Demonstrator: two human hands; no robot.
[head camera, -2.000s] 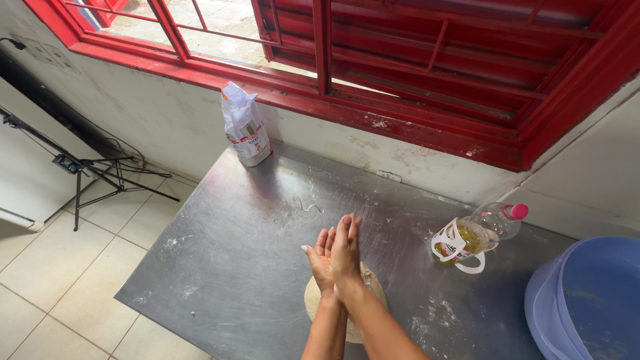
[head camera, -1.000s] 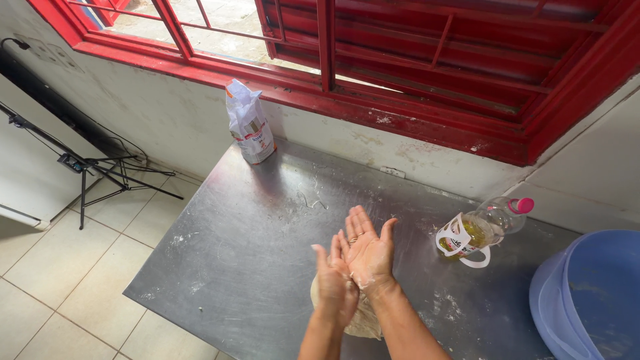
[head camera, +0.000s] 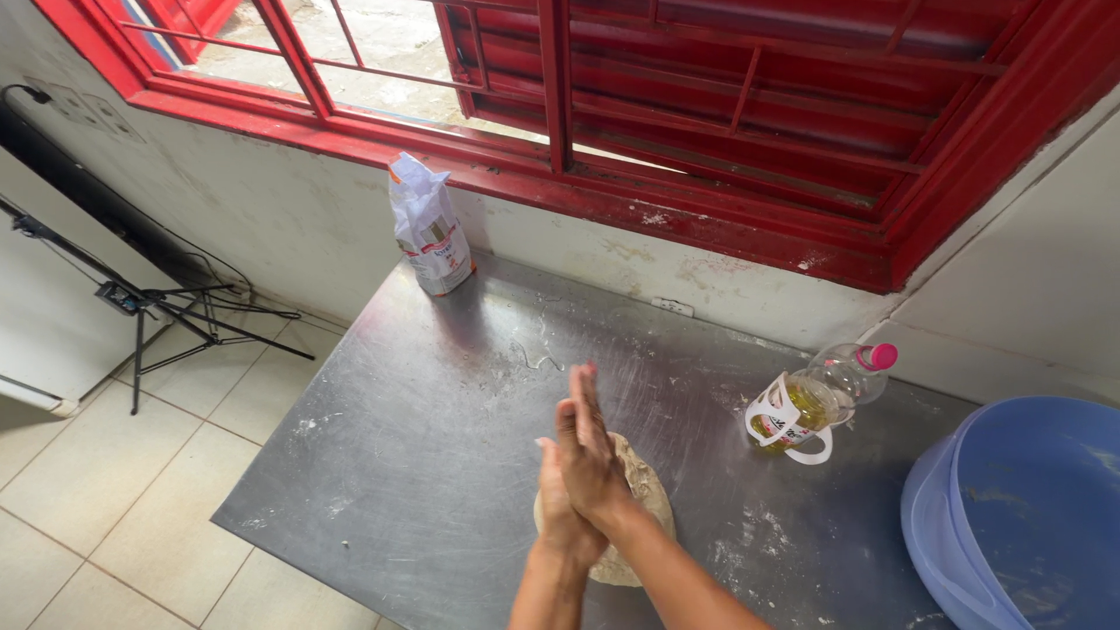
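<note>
My left hand (head camera: 560, 507) and my right hand (head camera: 592, 451) are pressed palm to palm above a round mass of dough (head camera: 649, 499). The fingers point toward the window, and no object shows between the palms. Part of the dough is hidden behind my hands and forearms. It lies on a stainless steel table (head camera: 420, 446) with streaks of white powder. A paper bag (head camera: 431, 232) with a folded top stands at the back left corner. To the right of the dough is a clear plastic bottle (head camera: 814, 394) with a pink cap, holding yellow oil, in a white handled holder (head camera: 772, 411).
A blue plastic basin (head camera: 932, 516) stands at the table's right. Behind the table are a stained wall (head camera: 560, 249) and a red barred window frame (head camera: 630, 210). Black tripod legs (head camera: 206, 324) stand on the tiled floor at the left.
One second ago my palms were opened apart and turned up above the dough; now they are pressed together. The bag, bottle and basin have not moved.
</note>
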